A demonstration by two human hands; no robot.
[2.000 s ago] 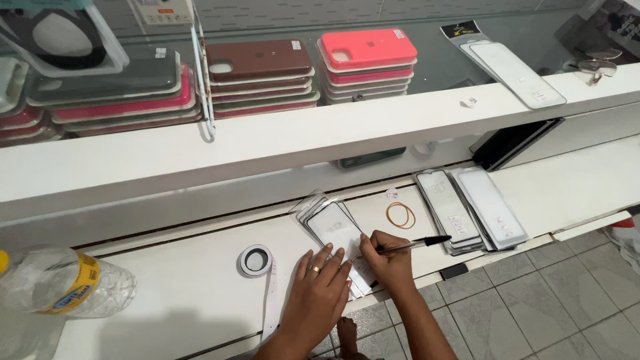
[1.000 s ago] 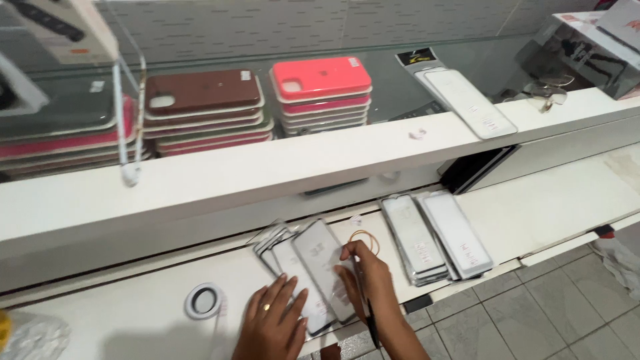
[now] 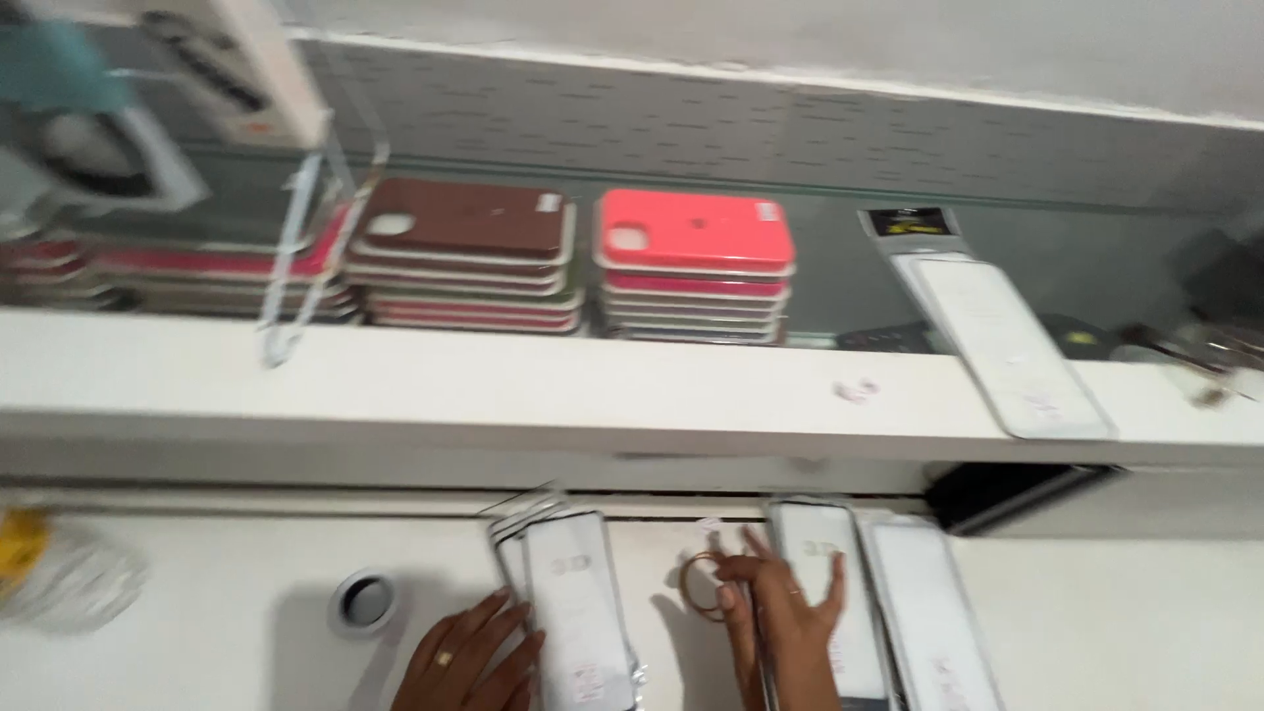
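My left hand, with a ring on one finger, rests its fingertips on the left edge of a stack of packaged phone screen protectors. My right hand is over the left edge of a second stack of screen protectors, and a dark pen is held in it, pointing down toward the front. Just left of the right fingertips lie tan rubber bands. A third stack of protectors lies right beside the second. The hands are somewhat blurred.
A roll of white tape and a clear plastic bottle are at left. Above the white ledge stand piles of brown and coral phone cases. More packaged protectors lean across the ledge. A dark box sits below it.
My right hand has moved right, off the stack by my left hand and onto the neighbouring stack, the pen still in it. The view has shifted.
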